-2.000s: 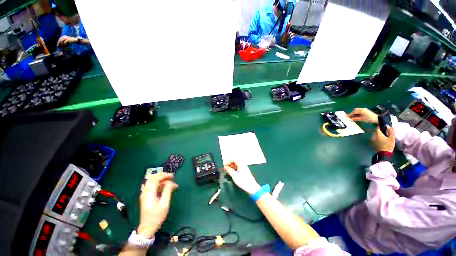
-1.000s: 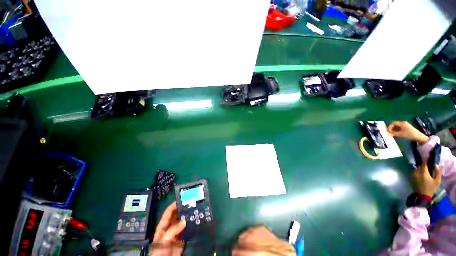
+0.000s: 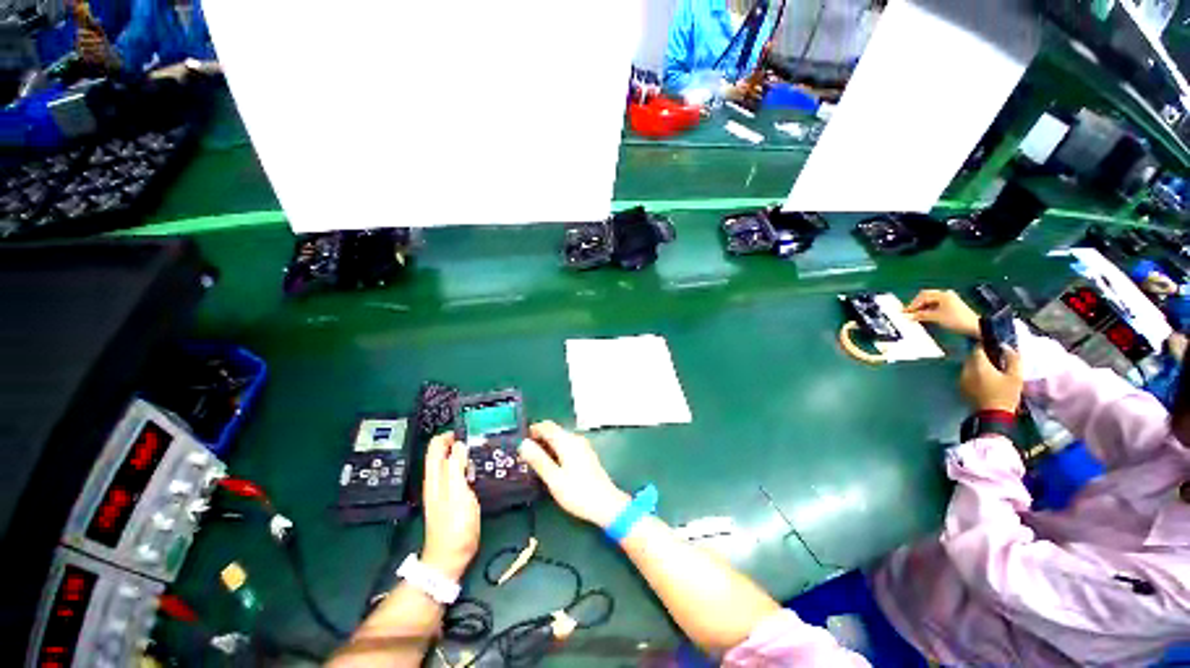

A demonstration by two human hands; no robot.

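Note:
A black handheld unit [image 3: 493,424] with a lit cyan screen lies on the green mat, keypad towards me. My left hand [image 3: 450,502] is at its left edge and my right hand [image 3: 570,472] at its right edge, fingers on the unit. A second black unit [image 3: 377,472] with a pale lit screen lies just left of my left hand. A small black keypad piece [image 3: 436,407] lies between the units at the back. Thin black cables [image 3: 578,603] with pale connectors coil below my hands.
Two power supplies [image 3: 141,493] with red digits, clip leads and a blue bin [image 3: 225,398] stand left. White paper [image 3: 628,381] lies ahead. Open black housings [image 3: 619,240] line the rear below hanging white sheets [image 3: 431,118]. Another person [image 3: 1031,522] works at right beside a yellowish ring [image 3: 859,346].
The cyan-screened unit, raised in my left hand a second ago, now lies on the mat between both hands. My right hand has come to its right edge. The view has shifted.

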